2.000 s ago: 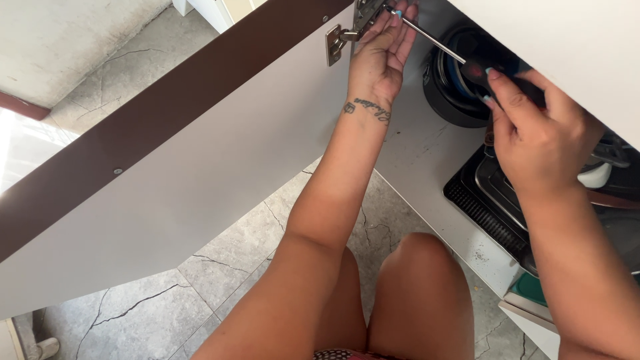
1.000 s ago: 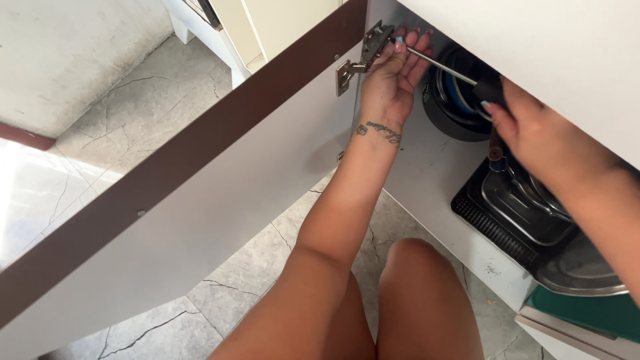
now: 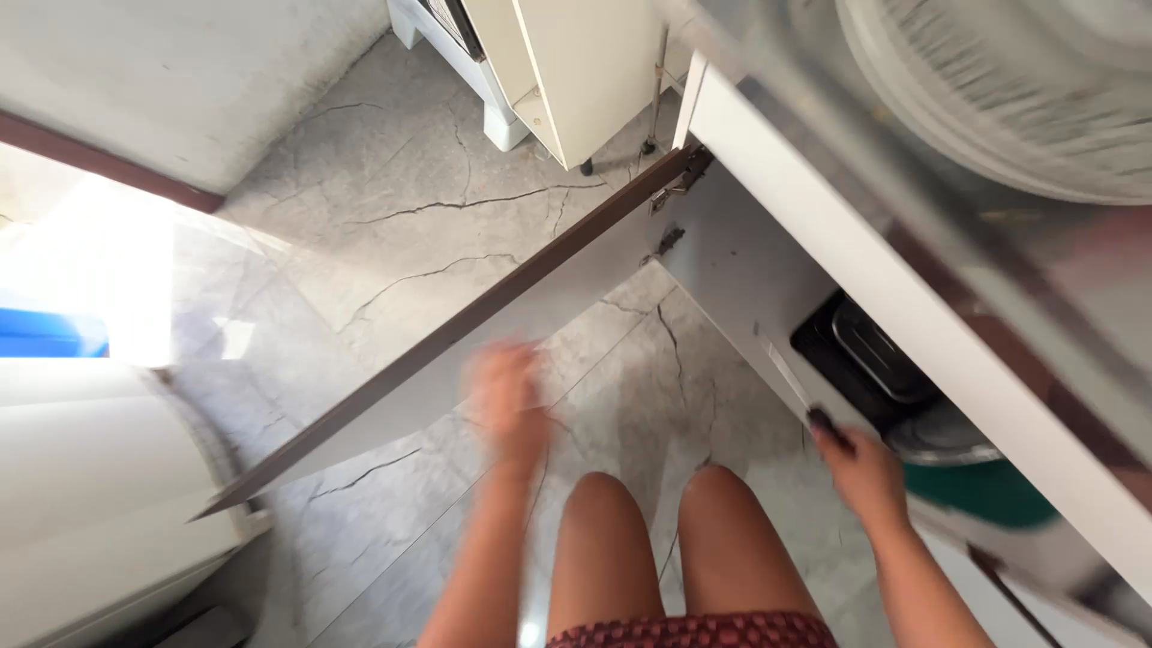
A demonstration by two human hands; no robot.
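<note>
My right hand [image 3: 862,477] grips the dark handle of a screwdriver [image 3: 826,427] beside the cabinet's lower edge, its metal shaft pointing up and left. My left hand [image 3: 508,396] is blurred in front of the inner face of the open cabinet door [image 3: 405,400]; whether it touches the door or holds anything cannot be told. A metal hinge [image 3: 666,193] joins the door's upper end to the cabinet, and a second hinge [image 3: 670,240] shows lower on the cabinet's side panel.
Inside the cabinet lie a black baking pan [image 3: 864,346], a glass lid [image 3: 945,435] and a green item [image 3: 981,490]. A countertop edge [image 3: 900,270] juts over at right. A white appliance [image 3: 99,486] stands at lower left, beyond the door's free end, on cracked-pattern floor tiles [image 3: 432,216].
Both hands have left the upper hinge; my left hand has come down along the door, my right hand has drawn back with the screwdriver. The view has pulled back widely.
</note>
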